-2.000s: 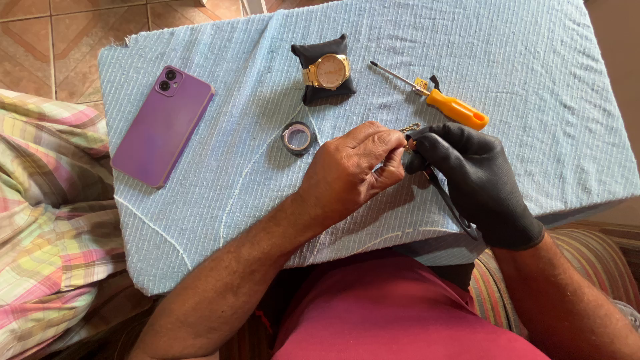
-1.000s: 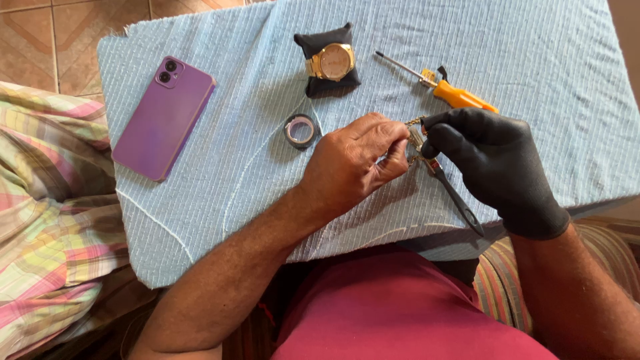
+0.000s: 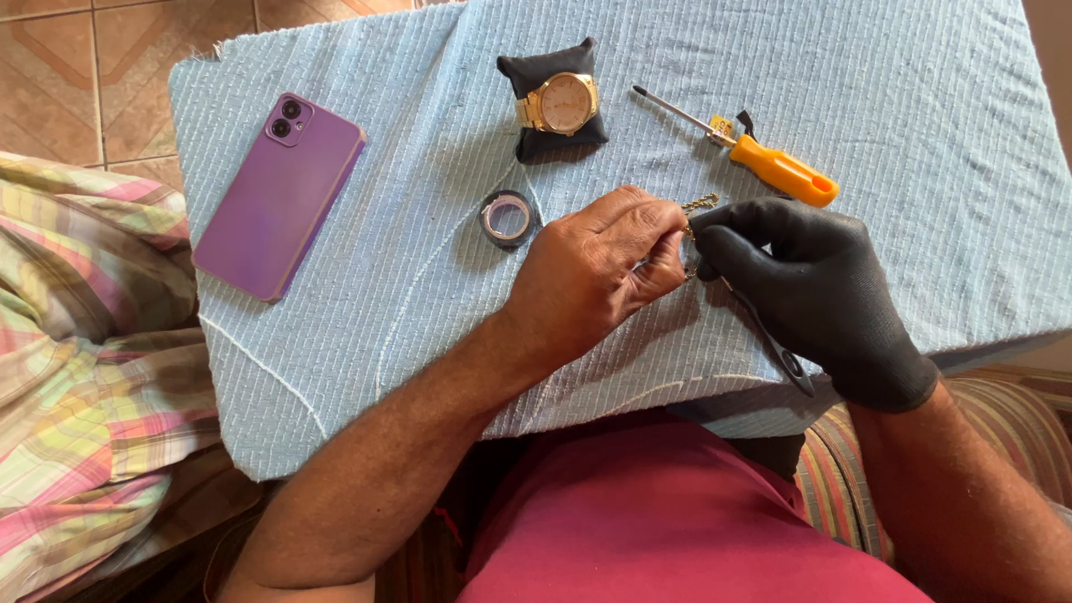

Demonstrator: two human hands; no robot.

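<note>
My bare left hand (image 3: 599, 260) pinches a thin gold-coloured chain (image 3: 700, 203) between thumb and fingers. Opposite it, my right hand (image 3: 796, 285), in a black glove, pinches at the same chain, so the fingertips of both hands nearly meet. Part of the chain sticks out above the fingertips, and a little shows below them. A slim black-handled tool (image 3: 787, 360) slants down from under the gloved hand; its tip is hidden, and whether the hand grips it I cannot tell. Beyond the hands lies a screwdriver (image 3: 783, 172) with an orange handle.
A gold-coloured wristwatch (image 3: 567, 103) is wrapped around a small black cushion (image 3: 536, 74). Left of my left hand lies a roll of dark tape (image 3: 507, 219). A purple smartphone (image 3: 276, 201) rests face down on the light blue cloth (image 3: 419, 209) near the left edge. Patterned fabric (image 3: 75, 377) is at the far left.
Two seconds ago the chain was mostly hidden; more of it shows now between my fingertips. Both hands have stayed close together, with small finger movements.
</note>
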